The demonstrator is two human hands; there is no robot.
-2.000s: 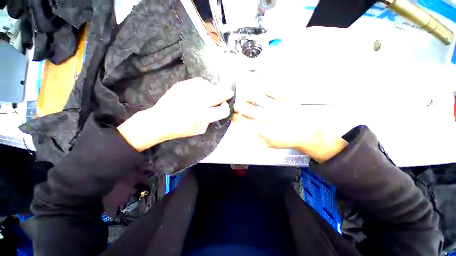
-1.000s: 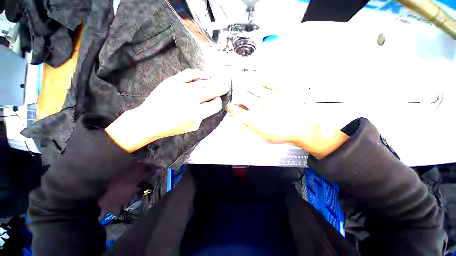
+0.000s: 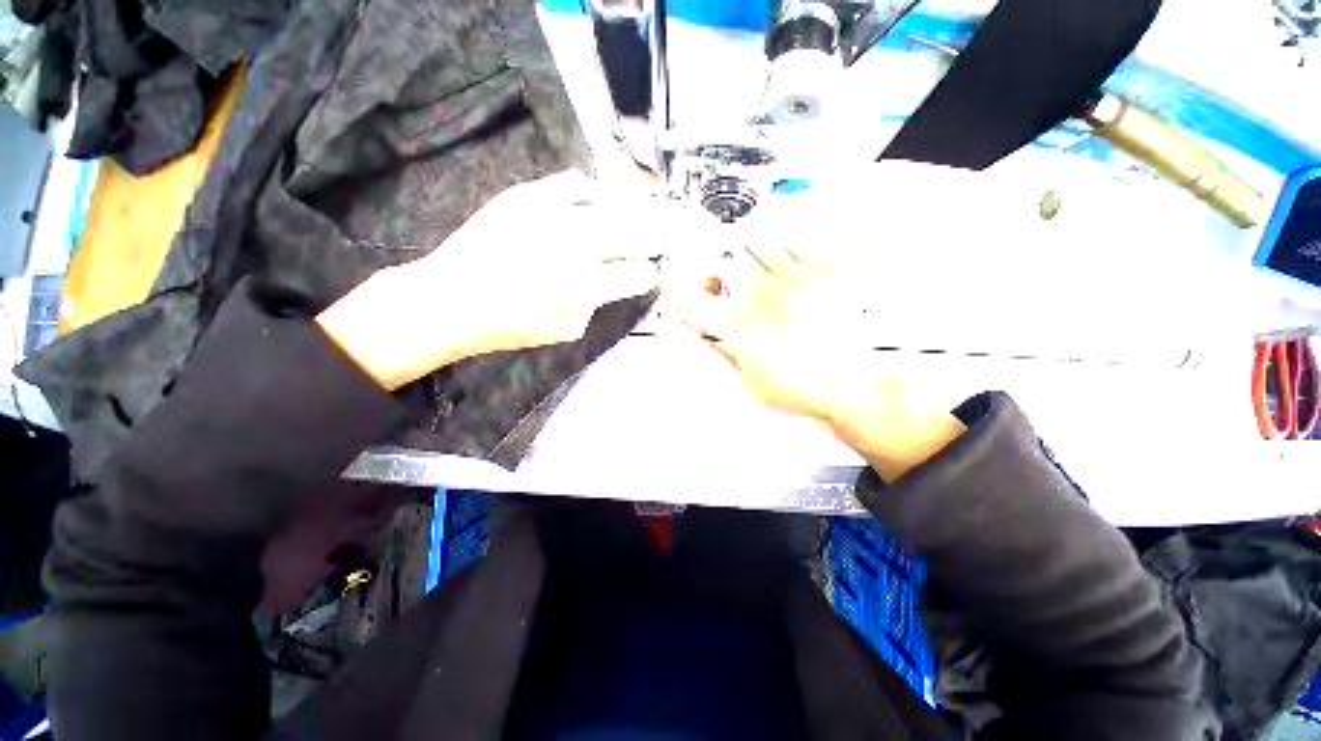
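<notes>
A dark grey garment point(image 3: 420, 159) lies bunched on the white machine bed, left of the needle area. My left hand point(image 3: 522, 275) lies on the garment, with its fingertips pinching the edge near the presser foot point(image 3: 724, 191). My right hand point(image 3: 790, 333) is opposite, its fingertips close to the same edge, just below the foot. Glare washes out both hands, so whether the right fingers grip the cloth cannot be told. The needle point is hidden.
A black strap point(image 3: 1021, 80) crosses the machine head. A wooden-handled tool point(image 3: 1181, 159), a blue-edged black box point(image 3: 1294, 232) and red handles point(image 3: 1285, 388) are at the right. Dark cloth point(image 3: 152, 94) and a yellow-brown board point(image 3: 145, 217) are at the left. A blue crate point(image 3: 879, 601) is below.
The view has shifted, showing more of the machine head and the red handles. Both hands have moved up closer to the presser foot, with the garment edge between them.
</notes>
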